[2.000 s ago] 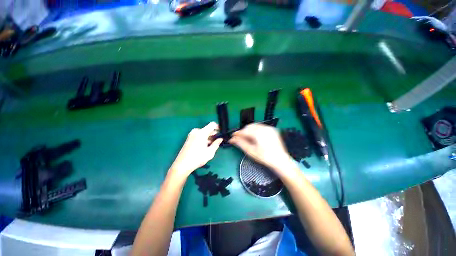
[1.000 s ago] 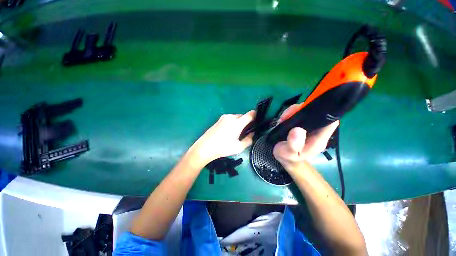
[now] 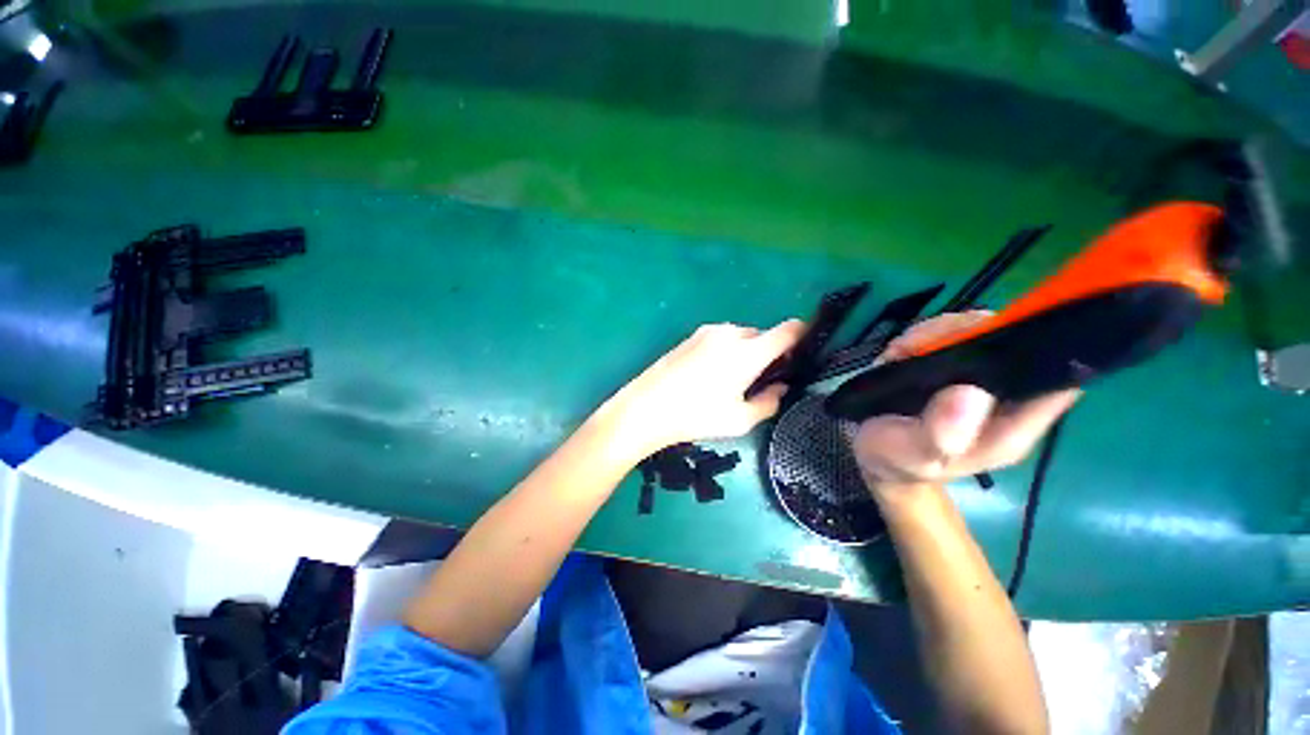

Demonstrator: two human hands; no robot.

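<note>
My left hand [image 3: 718, 381] grips the left end of a black E-shaped bracket [image 3: 833, 345], whose arms point up and to the right. My right hand [image 3: 955, 417] is closed around the orange-and-black electric screwdriver [image 3: 1092, 309], which lies slanted with its tip end low at the left, by the bracket. Whether the tip touches the bracket is hidden. The round mesh screw dish [image 3: 812, 452] is just below the bracket, with dark screws gathered at its lower side. Small black pieces [image 3: 693, 473] lie left of the dish.
Stacked black brackets [image 3: 151, 323] lie on the green bench at left, and a single bracket [image 3: 309, 108] lies farther back. A white carton [image 3: 86, 574] with black parts is at lower left. The black cord [image 3: 1032, 517] hangs down right of the dish. Clear plastic [image 3: 1099, 668] shows at lower right.
My right hand has picked up the screwdriver and brought it over the dish to the bracket. The bracket has turned and moved right in my left hand. The view has also shifted.
</note>
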